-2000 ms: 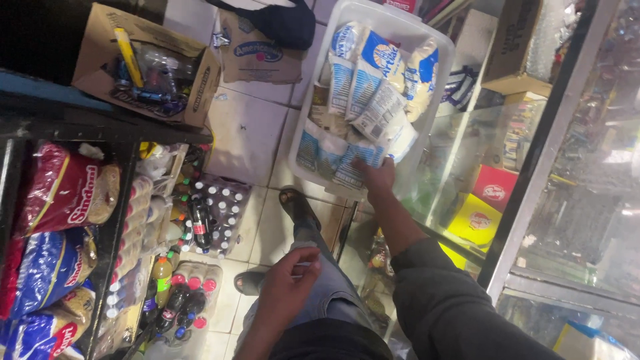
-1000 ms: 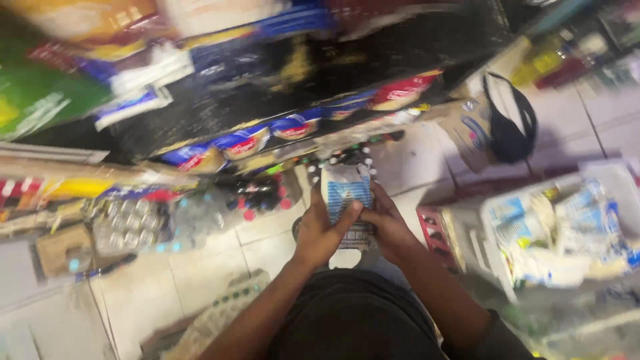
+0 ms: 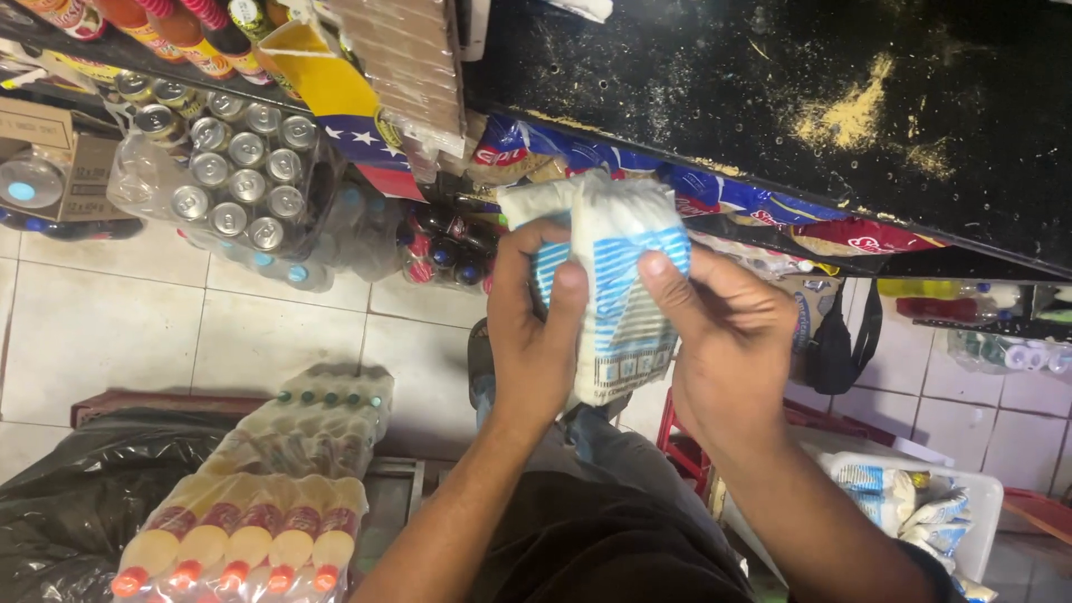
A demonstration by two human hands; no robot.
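My left hand and my right hand hold white plastic packets with blue stripes before my body. The front packet stands roughly upright, with my right thumb on its striped face and my left thumb at its side edge. Another striped packet shows behind it, by my left fingers. How far my fingers wrap behind them is hidden. A white plastic bin at the lower right holds several similar packets. Just beyond my hands is the edge of a black shelf with yellowish powder on it.
Blue and red bags lie under the black shelf. Shrink-wrapped cans and dark soda bottles are at the left. Wrapped bottles and a black plastic bag stand at the lower left. A red crate is near my legs.
My right hand has left the white bin, where it was two seconds ago; both hands now hold packets. The view has turned strongly toward the shelves.
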